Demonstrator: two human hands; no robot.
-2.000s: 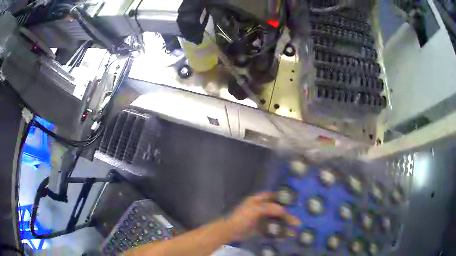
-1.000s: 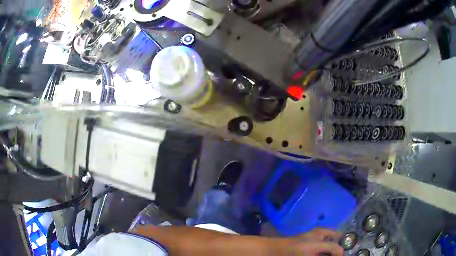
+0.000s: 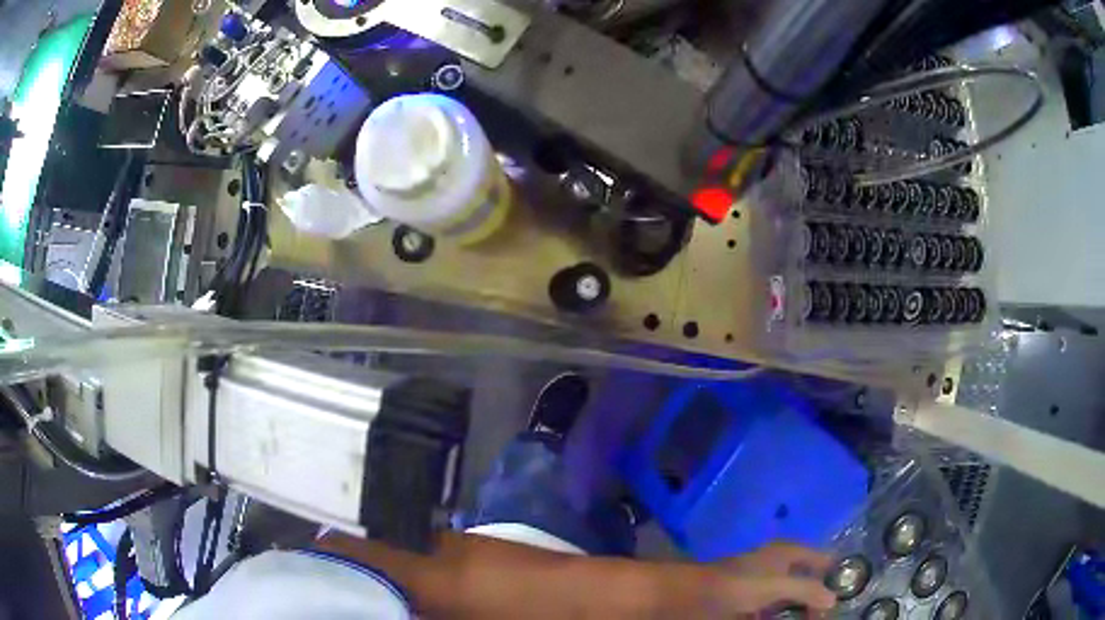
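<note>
My left hand (image 3: pixel 769 581) is at the bottom right, at the end of a bare forearm that crosses from a white sleeve at the lower left. Its fingers hold the left edge of a clear blister tray (image 3: pixel 875 566). The tray carries round parts with dark rings and silvery centres. Its lower part is cut off by the picture's edge. My right hand is not in view.
A blue plastic stool (image 3: pixel 776 484) stands on the floor beside the tray. A tan machine deck (image 3: pixel 533 273) holds a white-capped bottle (image 3: pixel 424 170), loose round parts and trays with dark rows (image 3: pixel 891 248). A white-and-black machine unit (image 3: pixel 297 442) juts out at the left.
The view has swung and come closer to the deck. The tray and my left hand have gone from right of centre to the bottom right corner. The stool now shows. Little differs over the last second.
</note>
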